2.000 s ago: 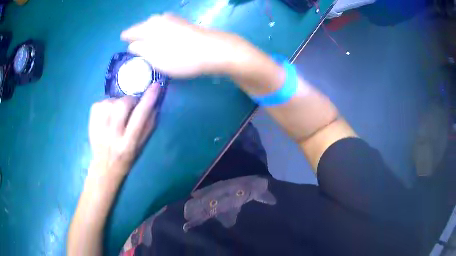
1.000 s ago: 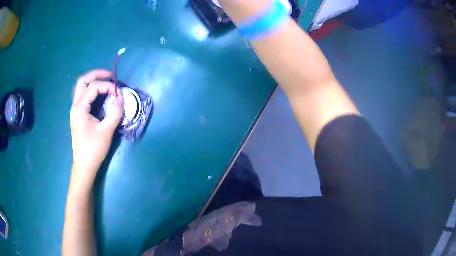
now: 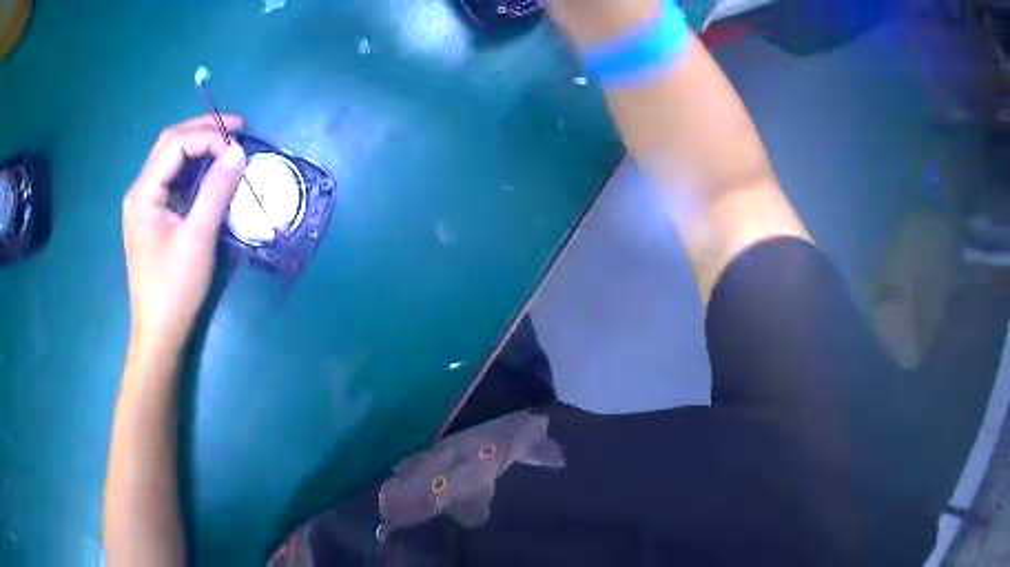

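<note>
A speaker unit (image 3: 267,198) with a round silver-white disc in a squarish black housing lies on the green table. My left hand (image 3: 183,183) is at its left edge, thumb and fingertips pinching the thin lead wires (image 3: 216,111), which cross the disc. A tiny white connector (image 3: 202,76) is on their far end, beyond the hand. My right hand is cut off by the top edge; only the forearm with a blue wristband shows.
Another black speaker unit (image 3: 20,208) lies at the left edge. A dark unit (image 3: 498,11) is partly visible at the top, near the right forearm. A yellow thing (image 3: 11,24) is at the top left corner. The table's edge (image 3: 532,297) runs diagonally; grey floor lies beyond.
My left hand, first resting at the speaker's near side, now pinches the wires at its left. My right hand has left the speaker and gone up out of the picture.
</note>
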